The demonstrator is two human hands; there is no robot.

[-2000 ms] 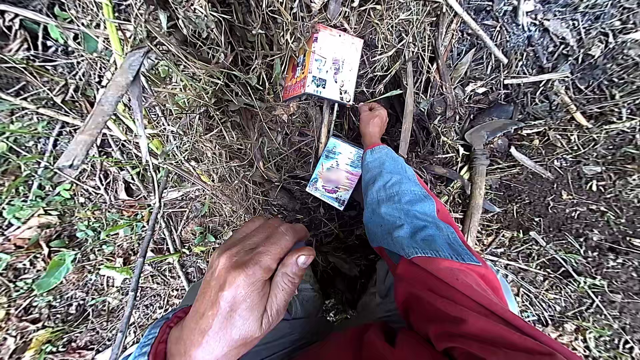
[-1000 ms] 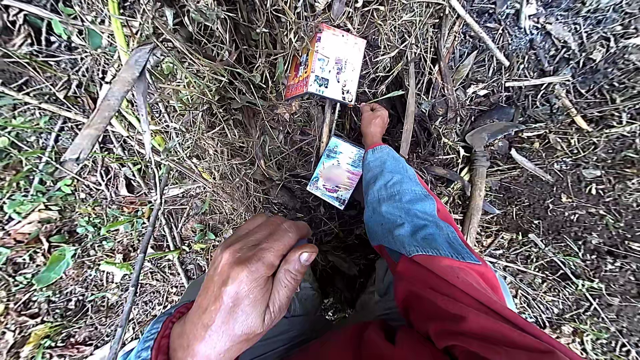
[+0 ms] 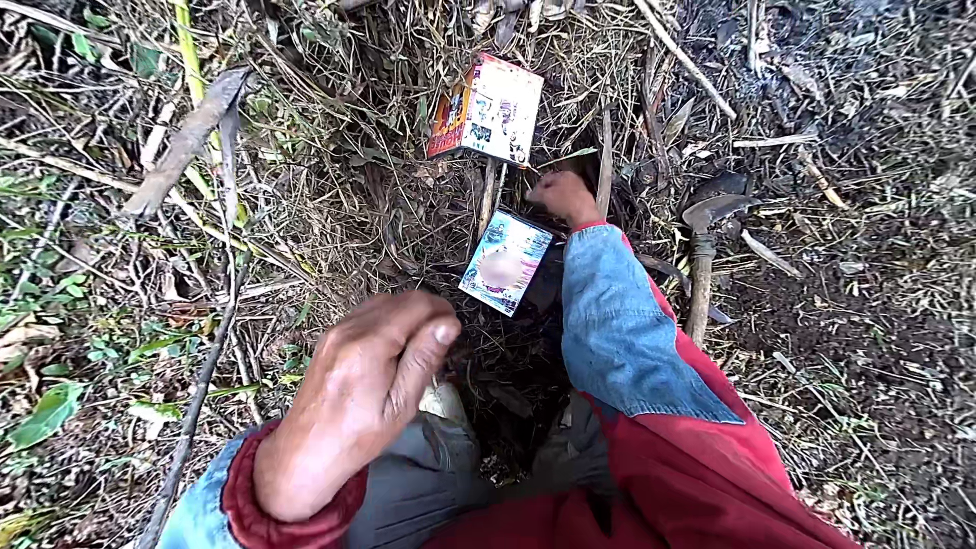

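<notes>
My left hand (image 3: 381,366) is raised in front of my lap with its fingers curled under and the thumb along them; whether anything is inside is hidden. My right hand (image 3: 564,196) reaches down to the dry grass, its fingers bent, between two printed items; what its fingertips touch cannot be made out. Just above it lies a box or case (image 3: 503,110), white with pictures and an orange-red side. Nearer to me, left of my right sleeve, is a blue and white printed case (image 3: 506,263). A thin stick (image 3: 488,194) runs between the two.
A sickle-like tool with a curved metal blade (image 3: 720,211) and wooden handle (image 3: 699,290) lies right of my right arm. A flat dry piece of wood or stalk (image 3: 187,145) lies at the upper left, and a long thin stick (image 3: 200,389) at the lower left. Dry grass and leaves surround everything.
My right hand has turned slightly at the same spot, its fingers now pointing more to the left. My left hand and the two printed items stay about where they were.
</notes>
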